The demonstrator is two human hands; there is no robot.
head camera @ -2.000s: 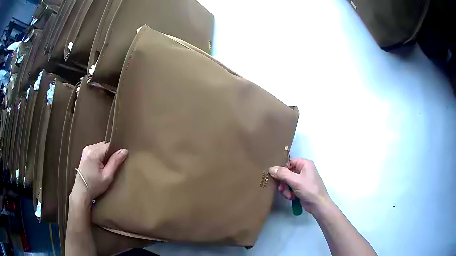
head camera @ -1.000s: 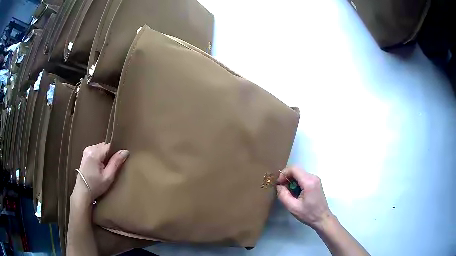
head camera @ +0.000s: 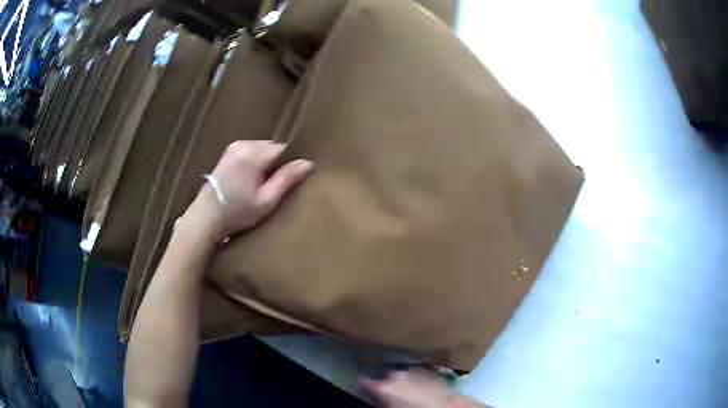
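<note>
A brown tote bag (head camera: pixel 415 183) lies tilted on the white worktable (head camera: pixel 631 263). Small gold logo letters (head camera: pixel 520 272) show bare near its right edge. My left hand (head camera: pixel 251 179) holds the bag's left edge, thumb on the front panel and fingers behind it. My right hand (head camera: pixel 411 388) is blurred and cut off by the bottom edge, just below the bag's lower corner. A bit of green (head camera: pixel 453 380) shows beside it. I cannot tell clearly whether its fingers are closed on anything.
Many identical brown bags (head camera: pixel 120 119) stand in a row at the left, with white tufts at their corners. A dark bag (head camera: pixel 694 64) lies at the upper right. The blue floor with a yellow line (head camera: pixel 81 311) shows at the lower left.
The view has shifted, so the bag appears further right and up. My right hand has left the logo and moved down below the bag's lower corner. My left hand keeps its hold.
</note>
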